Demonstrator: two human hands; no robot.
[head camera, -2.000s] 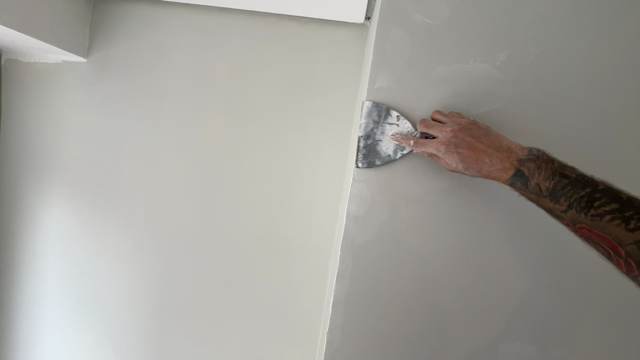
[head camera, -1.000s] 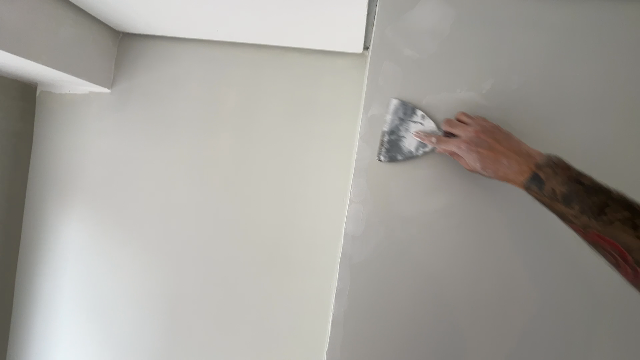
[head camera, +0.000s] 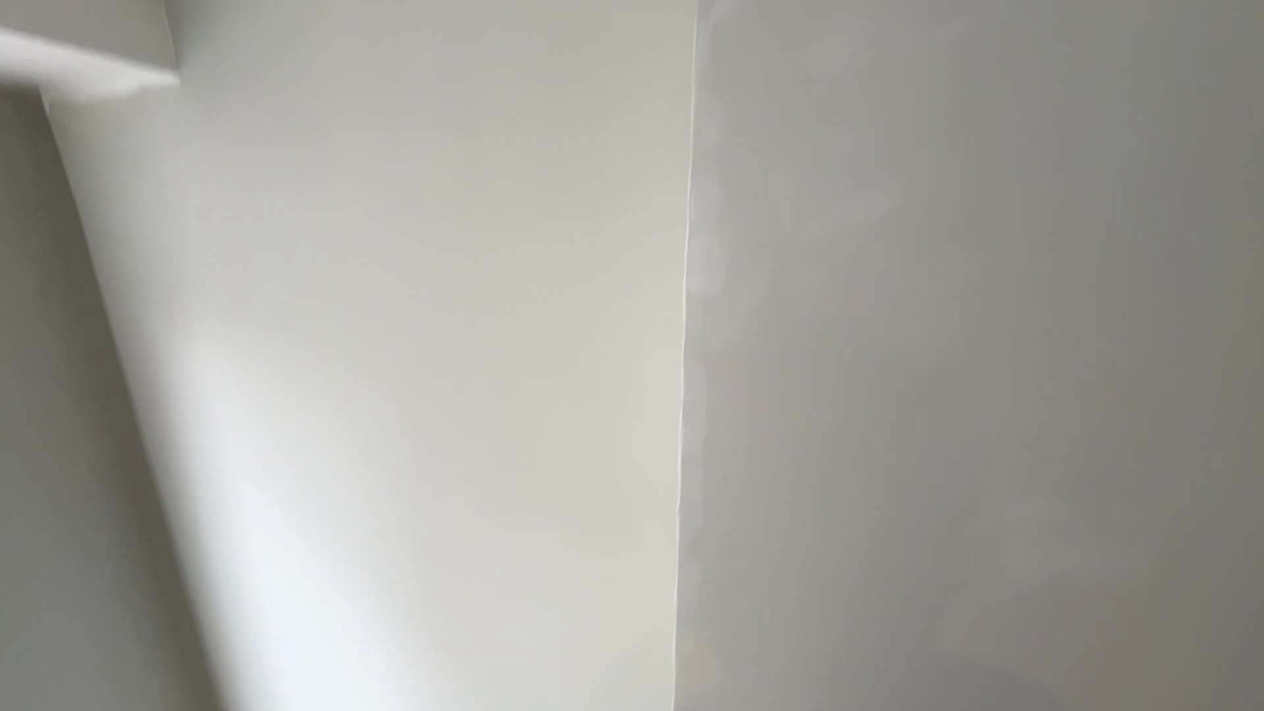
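Neither my left hand nor my right hand shows in the head view now, and the putty knife is out of view too. A wall corner edge runs from top to bottom near the middle, with a thin, slightly wavy pale line along it. Right of this edge, the grey wall face carries faint lighter patches of filler, several of them close to the edge. The pale wall face to the left looks smooth, with bright light on its lower left part.
A boxed ledge juts in at the top left, blurred. Beneath it, a darker grey wall surface borders the pale face along a slanting edge at the far left.
My right hand and the putty knife, over the grey wall face one second ago, have gone out of view. The view has shifted, and the white overhead part has left the frame.
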